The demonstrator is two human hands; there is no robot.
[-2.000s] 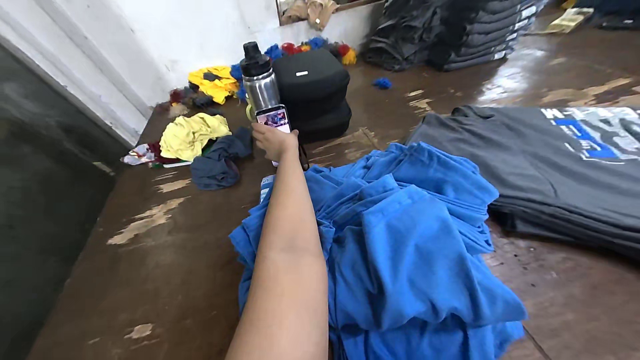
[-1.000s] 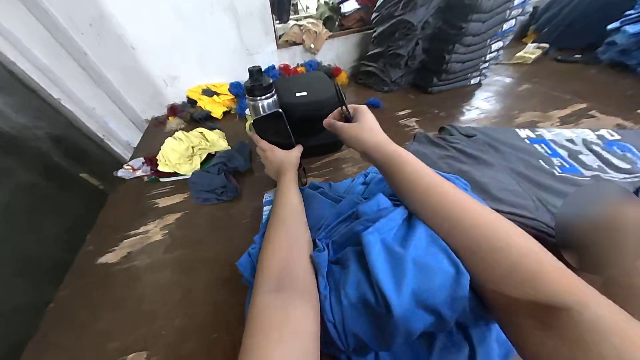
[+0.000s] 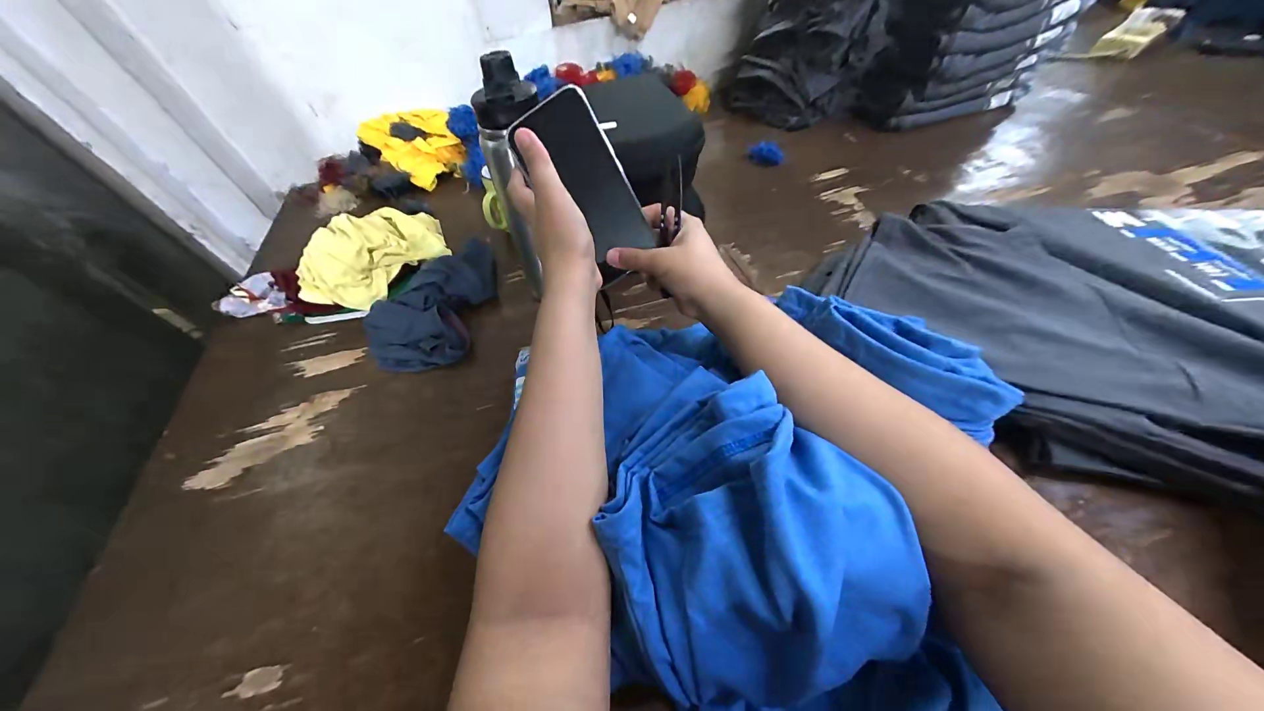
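Note:
My left hand [image 3: 558, 212] holds a smartphone [image 3: 588, 168] with a dark screen, tilted upright. My right hand [image 3: 691, 259] has its thumb at the phone's lower right corner and also holds small dark thread snips [image 3: 671, 209], blades pointing up. Just behind the phone stand a steel bottle with a black lid [image 3: 502, 104] and a black zip case [image 3: 647, 123]. Below both forearms lies a heap of blue fabric garments [image 3: 760, 523]. A stack of dark grey printed shirts [image 3: 1047, 316] is at the right.
Yellow cloth [image 3: 365, 257] and a dark blue-grey cloth [image 3: 425, 311] lie on the brown worn table [image 3: 296, 553] at left. Coloured yarn pompoms [image 3: 627, 67] sit along the white wall. Folded dark garments [image 3: 968, 64] are stacked at the back.
My right hand, absent two seconds ago and beside the case one second ago, has moved left to the phone with the snips. The phone is raised, its screen no longer lit. A blurred shape at right is gone.

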